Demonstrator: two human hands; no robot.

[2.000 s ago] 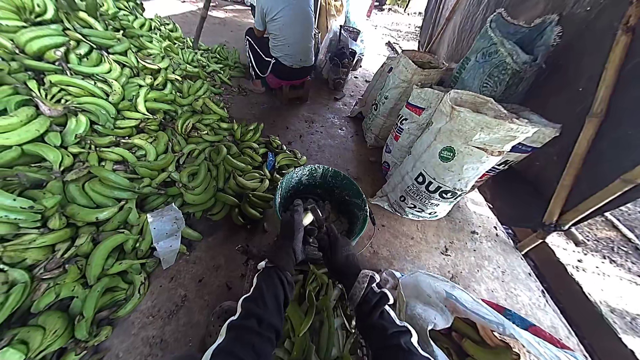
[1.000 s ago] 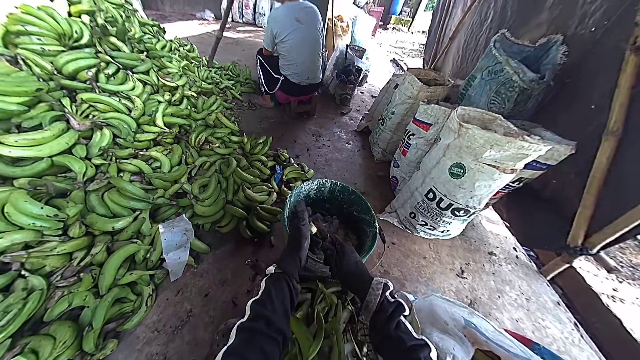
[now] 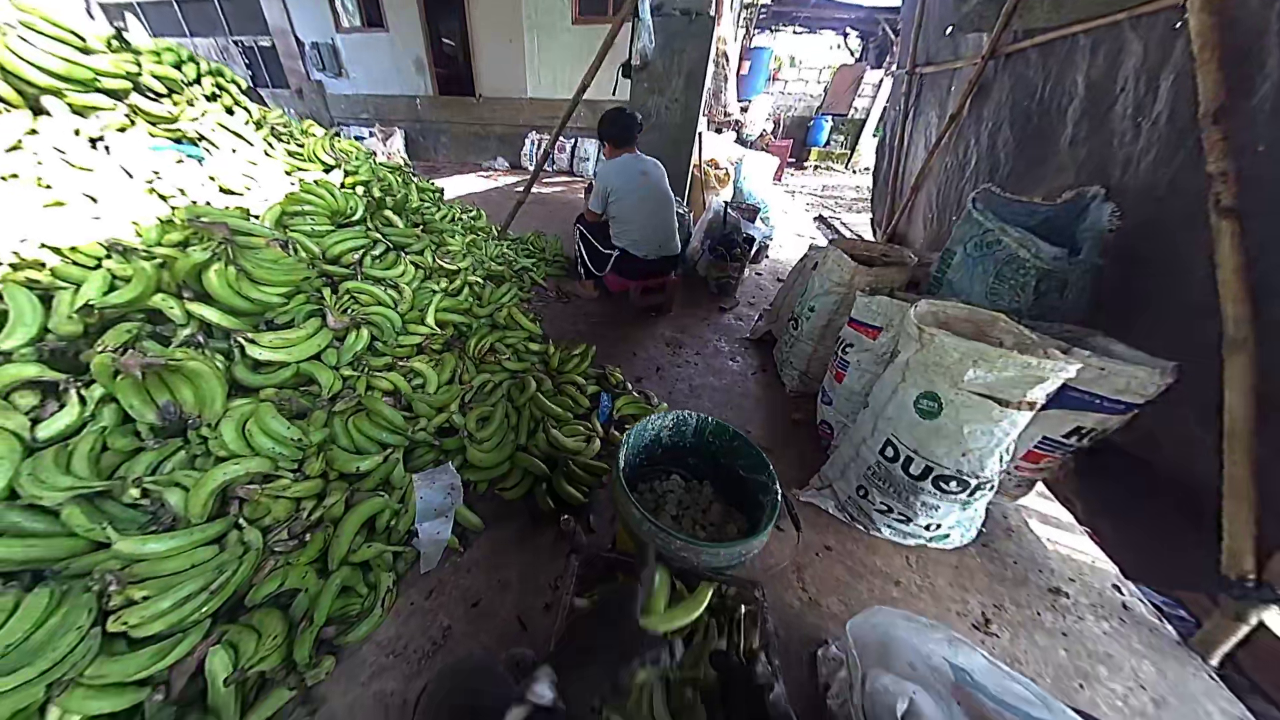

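Note:
A round green bucket [image 3: 699, 490] stands on the floor in the lower middle, with pale crumbly lumps [image 3: 690, 505] in it. Just below its near rim, a small bunch of green bananas [image 3: 675, 603] shows over a dark container that holds more green bananas and peels. Dark, blurred shapes fill the bottom of the view around this container. My left hand and my right hand cannot be made out apart from them, so what either one holds or touches is not clear. At the left rises a large pile of green bananas [image 3: 350, 400].
A person [image 3: 633, 205] sits on a low stool farther back, facing away. Fertilizer sacks [image 3: 940, 430] stand open at the right, near a wooden pole [image 3: 1228, 300]. A whitish plastic sack [image 3: 930, 670] lies at the lower right. A torn pale scrap [image 3: 436, 512] lies beside the pile.
Both dark-gloved hands were at the bucket's near side and inside it; they have left it, and the lumps in it now show. The view has tilted up.

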